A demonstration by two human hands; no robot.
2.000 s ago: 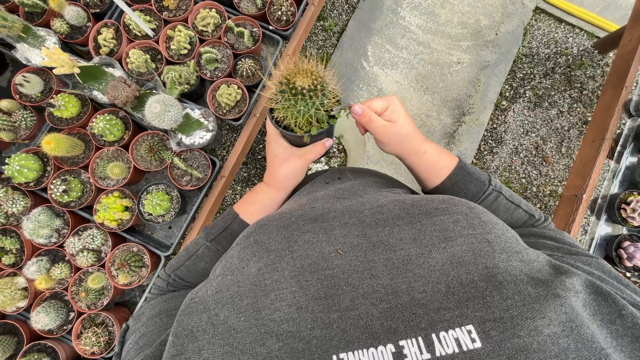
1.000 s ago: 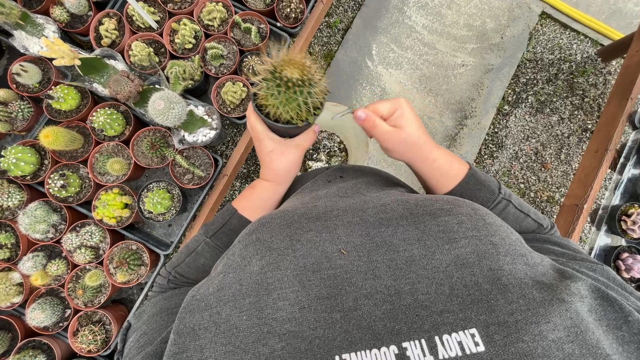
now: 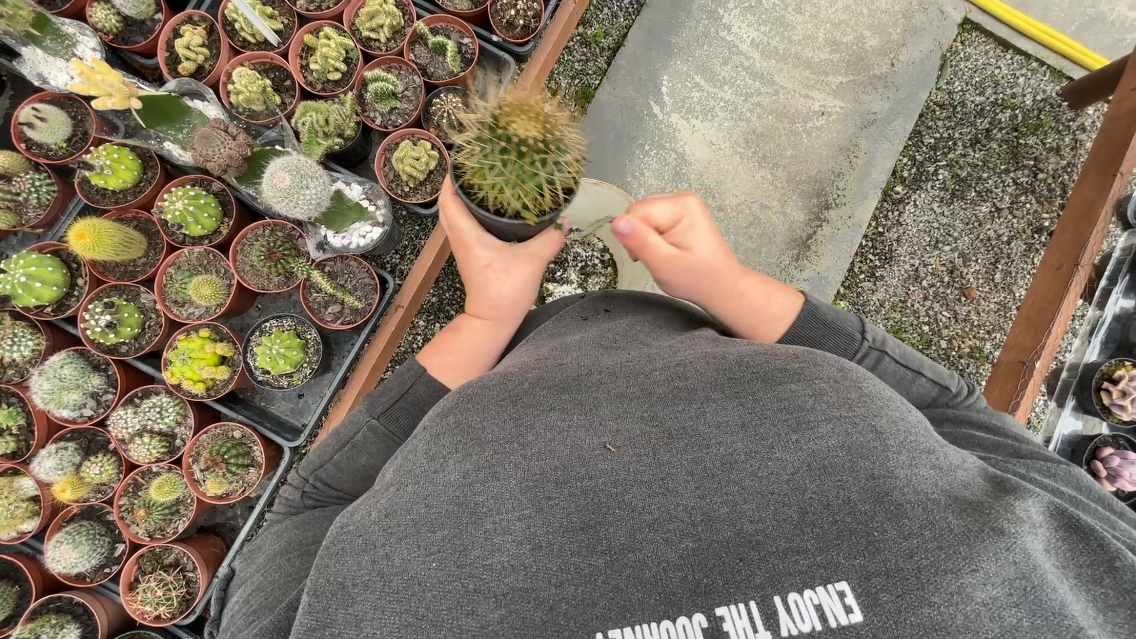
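Note:
My left hand (image 3: 499, 266) grips a black plastic pot (image 3: 506, 224) from below and the side, its thumb near the rim. In the pot stands a round green cactus (image 3: 519, 155) with dense yellowish spines, tilted away from me. Just right of the pot, my right hand (image 3: 682, 248) pinches a thin, greenish sprig or strip (image 3: 593, 227) between thumb and index finger. The strip reaches toward the pot's rim; whether it is attached there I cannot tell.
Trays of small potted cacti (image 3: 200, 211) fill the left side, edged by a wooden rail (image 3: 395, 328). Beyond my hands lie a stone slab (image 3: 763, 115) and gravel (image 3: 941, 186). On the right are another wooden beam (image 3: 1056, 257) and potted succulents (image 3: 1116, 390).
The potted cactus in my left hand has tilted and shifted slightly left. My right hand, close to the pot's rim two seconds ago, is now a little farther from it.

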